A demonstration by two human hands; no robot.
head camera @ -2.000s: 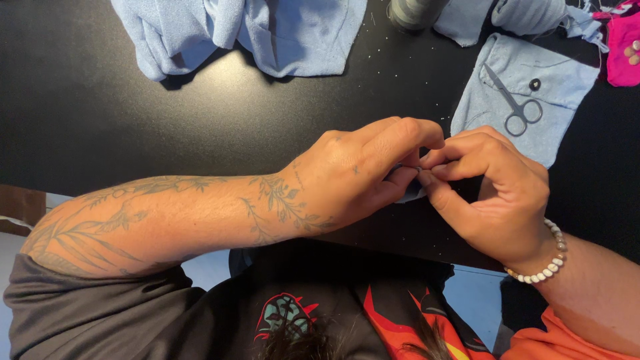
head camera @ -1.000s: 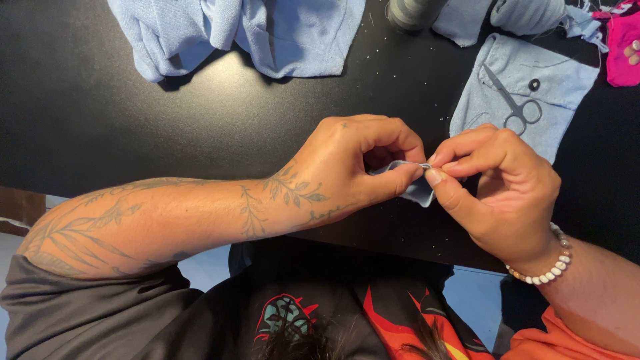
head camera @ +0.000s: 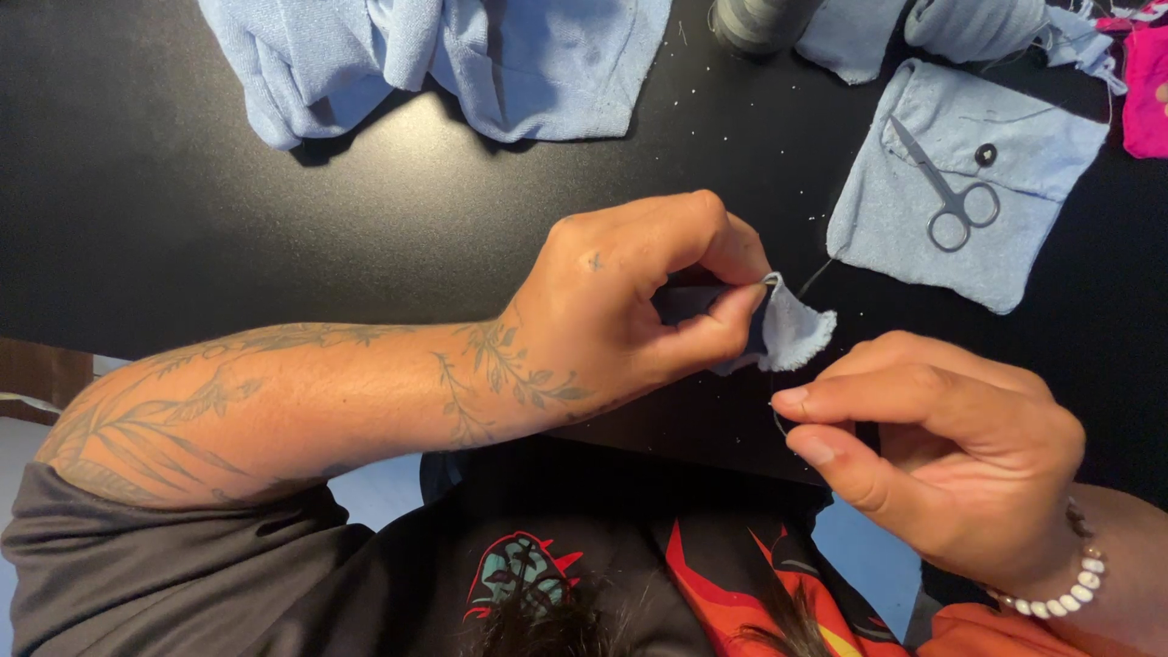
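Observation:
Between thumb and forefinger, my left hand (head camera: 639, 292) pinches a small piece of light blue fabric (head camera: 796, 330) at a fold; part of the piece hangs out to the right and part is hidden behind the fingers. My right hand (head camera: 940, 447), with a beaded bracelet at its wrist, is just below and right of the fabric. Its thumb and forefinger close on a thin dark thread (head camera: 780, 423) near the fabric's lower edge. Whether a needle is in those fingertips cannot be told. Another dark thread runs from the fabric up toward a blue cloth pouch.
The blue cloth pouch (head camera: 967, 237) with a black button (head camera: 985, 154) lies at upper right, small metal scissors (head camera: 949, 196) on it. A grey thread spool (head camera: 762, 20), rolled blue fabric (head camera: 976, 27), pink fabric (head camera: 1146, 91) and a large blue cloth (head camera: 547, 73) lie along the top.
My right hand has moved down and away from the left fingertips, which it met before. More of the small fabric piece now shows beside my left hand.

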